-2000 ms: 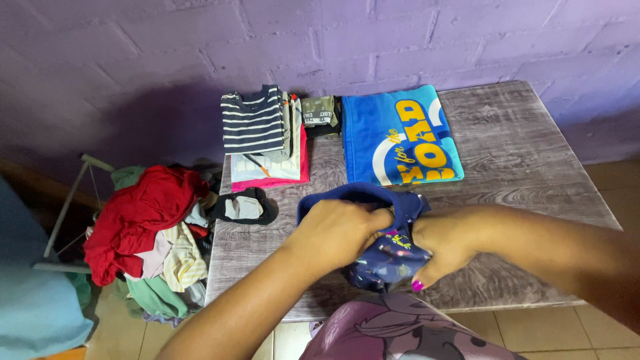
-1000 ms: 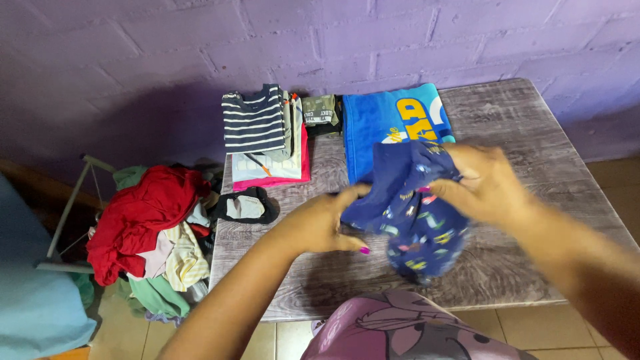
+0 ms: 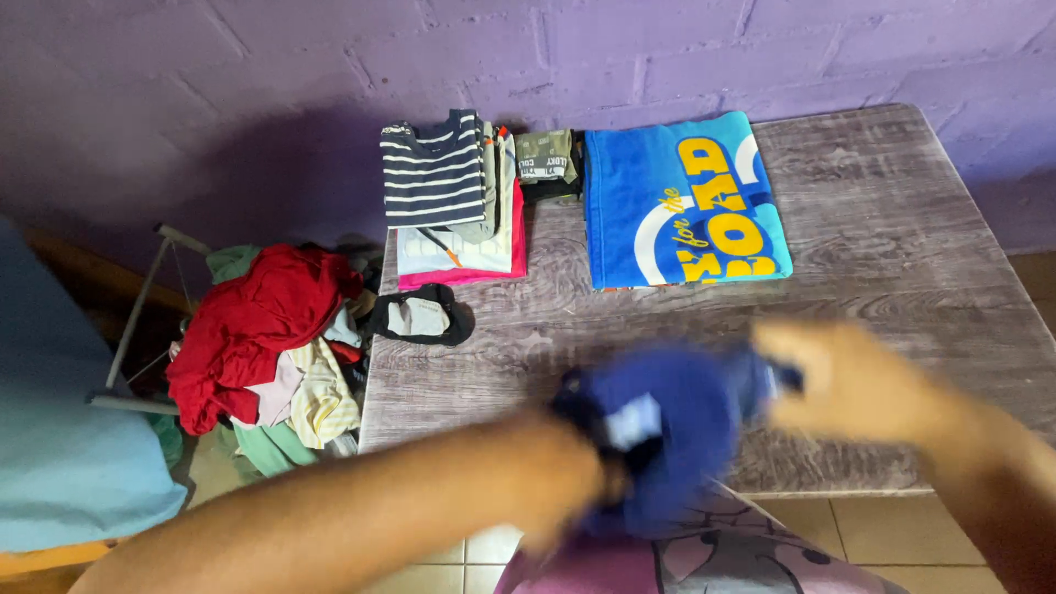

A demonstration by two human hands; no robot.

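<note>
A navy-blue garment (image 3: 685, 404), blurred by motion, hangs between my hands above the table's front edge, with a pale patch like a label on it. My left hand (image 3: 561, 474) grips its near left side; the fingers are hidden or blurred. On the right my right hand (image 3: 825, 384) pinches the other end of the cloth. Behind them, a folded blue towel (image 3: 643, 190) with yellow lettering lies on the grey wood-look table (image 3: 858, 280). A folded striped shirt (image 3: 433, 177) tops a stack of clothes at the back left.
Beside the stack are small folded garments (image 3: 546, 157). Black and grey socks (image 3: 421, 318) lie near the left edge. Left of the table, a heap of clothes with a red garment (image 3: 264, 322) rests on a metal-framed rack (image 3: 136, 313). A purple block wall (image 3: 577, 58) stands behind.
The navy garment has moved down from in front of the blue towel towards me and changed shape. My left hand has come nearer my body; my right hand has moved lower and to the right.
</note>
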